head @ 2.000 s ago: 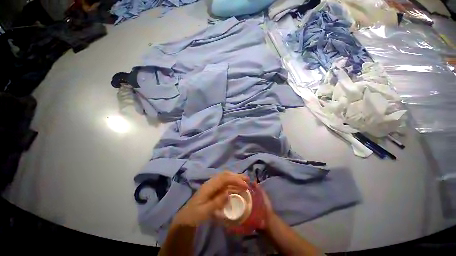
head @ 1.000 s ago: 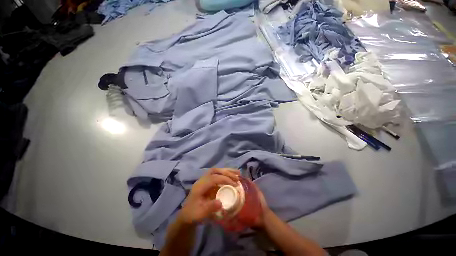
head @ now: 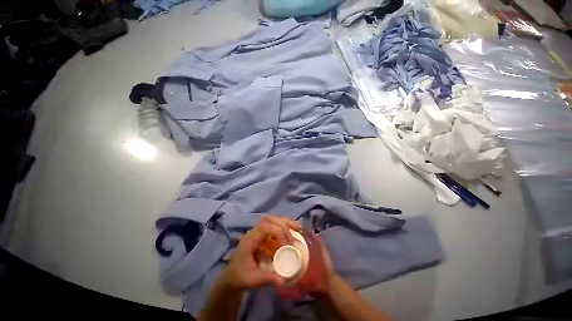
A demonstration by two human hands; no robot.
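A translucent pink-red bottle (head: pixel 312 269) is held upright near the bottom centre, its white round lid (head: pixel 288 261) facing up at me. My left hand (head: pixel 254 254) is on the lid, fingers curled around its edge, with a small orange cap (head: pixel 270 246) showing between the fingers. My right hand (head: pixel 328 283) grips the bottle's right side, its fingers mostly hidden behind the bottle. Blue-grey garments (head: pixel 270 169) lie in overlapping layers below and beyond the hands, with a dark hanger hook (head: pixel 168 242) at one collar.
A thin dark tool (head: pixel 379 208) lies on a sleeve. To the right are crumpled white cloth (head: pixel 448 128), dark-blue pens (head: pixel 461 191), blue strips (head: pixel 414 53) and clear polybags (head: pixel 520 113). Dark garments (head: pixel 37 56) lie at left, a light-blue cushion (head: pixel 301 7) at the far side.
The left-hand fingers have shifted around the lid, and the orange cap now shows clearly between them. The bottle stays held in about the same place; the view has shifted slightly.
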